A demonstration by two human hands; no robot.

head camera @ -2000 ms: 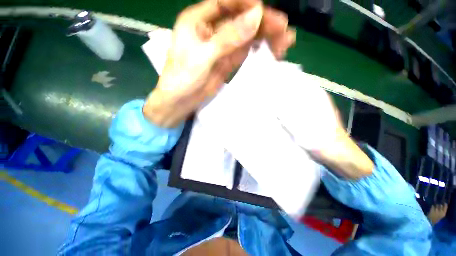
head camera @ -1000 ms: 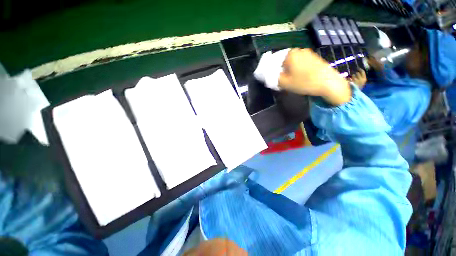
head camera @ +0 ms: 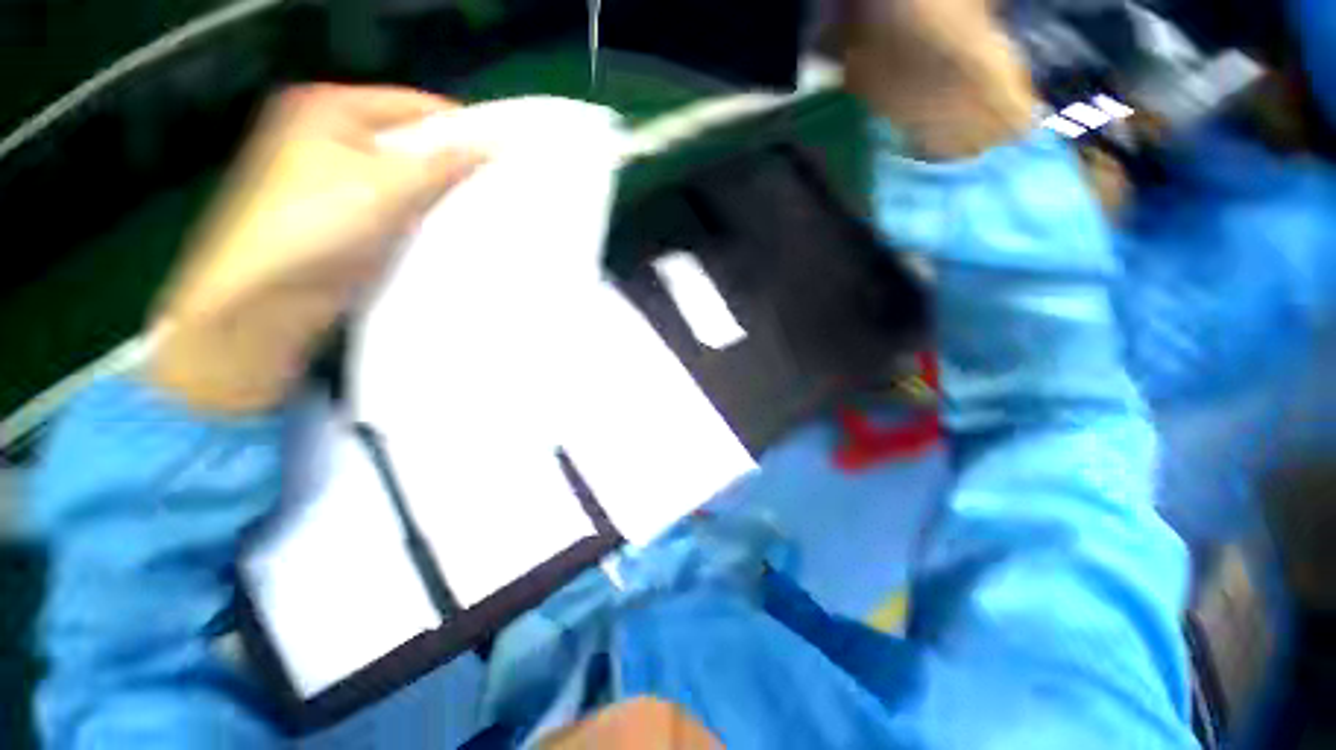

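Note:
My left hand [head camera: 301, 220], blurred, pinches the upper end of a thin white bag [head camera: 491, 220] at the upper left. The bag hangs over a black tray [head camera: 506, 593]. White bags lie side by side in its slots, one at the left [head camera: 344, 564] and one at the right [head camera: 659, 425]. My right hand [head camera: 938, 73] is blurred and cut off by the top edge, its fingertips not clear. A dark, straight-edged shape [head camera: 703, 44] lies just left of it; I cannot tell whether the hand holds it.
A second dark tray area [head camera: 791, 293] with a small white label [head camera: 700, 301] is right of the bags. A red object [head camera: 887, 437] is below it, near the blue floor. A person in a blue smock [head camera: 1231, 308] is at the right. Green bench surface shows behind.
My left hand has come into view and now grips a white bag. My right hand has moved up to the top edge; the white wad seen in it earlier is not visible. The view has shifted.

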